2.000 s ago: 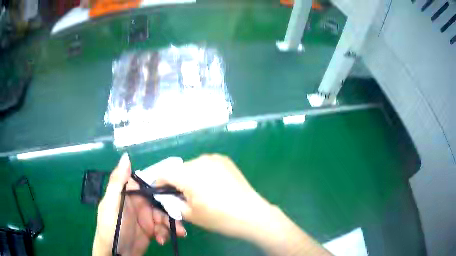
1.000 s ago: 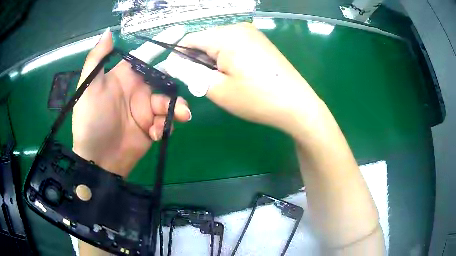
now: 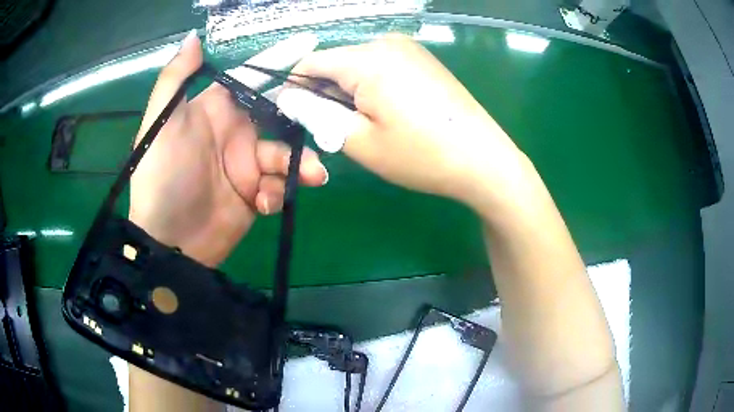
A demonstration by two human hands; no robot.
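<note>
A black phone middle frame (image 3: 173, 304) is held in the air, its wide camera-end plate toward me and its narrow end away from me. My left hand (image 3: 193, 161) is behind and inside it, holding it near the narrow end. My right hand (image 3: 402, 121), with white finger cots on thumb and finger, grips a slim dark tool (image 3: 310, 83) beside the frame's narrow block (image 3: 256, 105). The fingers partly cover the tool, and its tip is hard to make out.
Spare frames lie on the white sheet (image 3: 608, 322) below, one upright-angled (image 3: 435, 362). Another frame (image 3: 101, 143) lies on the green surface at left. A black ribbed part (image 3: 18, 314) is at the left edge. Shiny clear packs (image 3: 314, 22) lie at the far side.
The frame has come up from lower in the picture since two seconds ago. In the last second it and both hands shift slightly right. The frame at left on the green surface shows differently.
</note>
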